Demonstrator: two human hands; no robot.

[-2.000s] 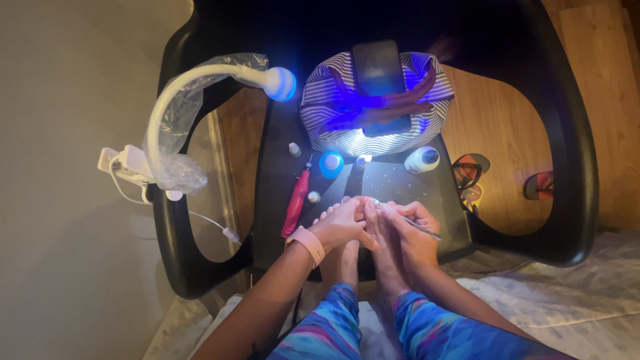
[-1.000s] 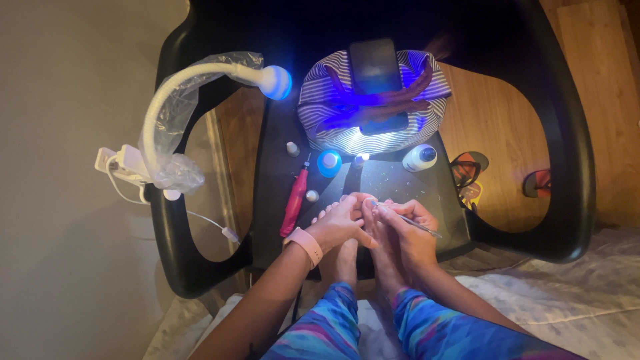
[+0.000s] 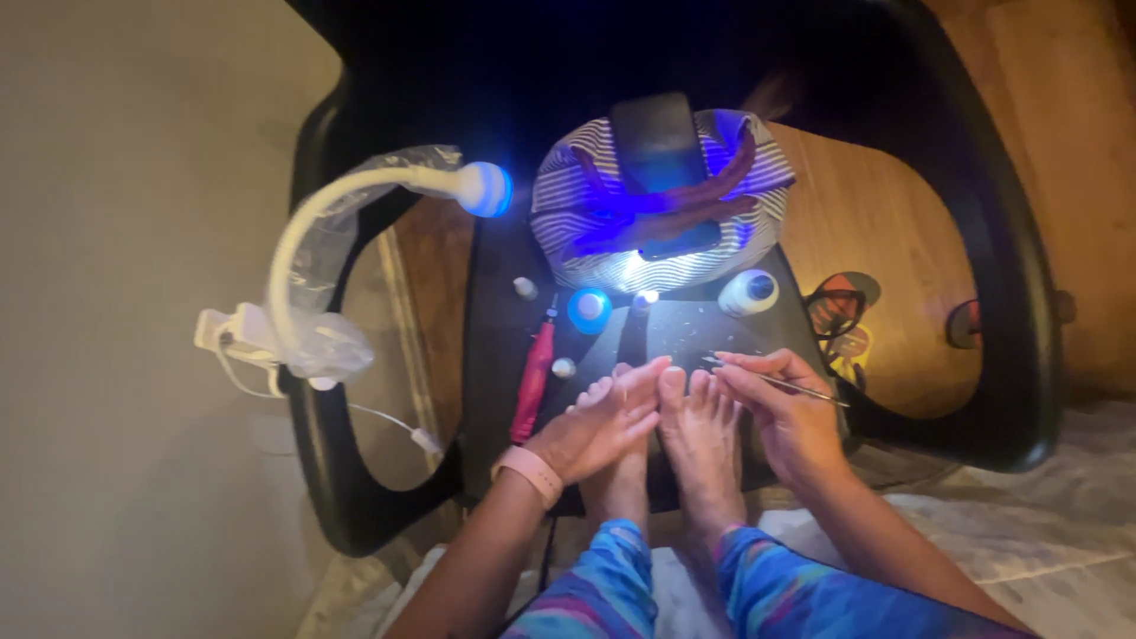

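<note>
In the head view my right hand [image 3: 790, 408] pinches a thin metal manicure tool [image 3: 799, 387], its tip just above the toes of the right foot [image 3: 701, 435]. My left hand [image 3: 603, 424], with a pink band on the wrist, lies flat over the left foot [image 3: 621, 488], fingers extended and holding nothing, fingertips beside the right big toe. A red pen-shaped electric nail drill [image 3: 532, 382] lies left of the feet. Beyond the toes stand a blue-rimmed bottle [image 3: 589, 309], a white bottle with a dark cap [image 3: 748, 293] and small bottles [image 3: 563, 366]. Pale specks dot the black seat.
A black armchair [image 3: 311, 426] carries these items. A striped bag [image 3: 568, 204] with brown handles and a lit phone [image 3: 679, 240] sits at the back. A white gooseneck lamp [image 3: 293, 231] is clamped to the left arm. Sandals [image 3: 839, 306] lie on the wooden floor at right.
My left hand has let go of the right big toe and opened out over the left foot. My right hand has shifted slightly to the right with the metal tool, away from the big toe.
</note>
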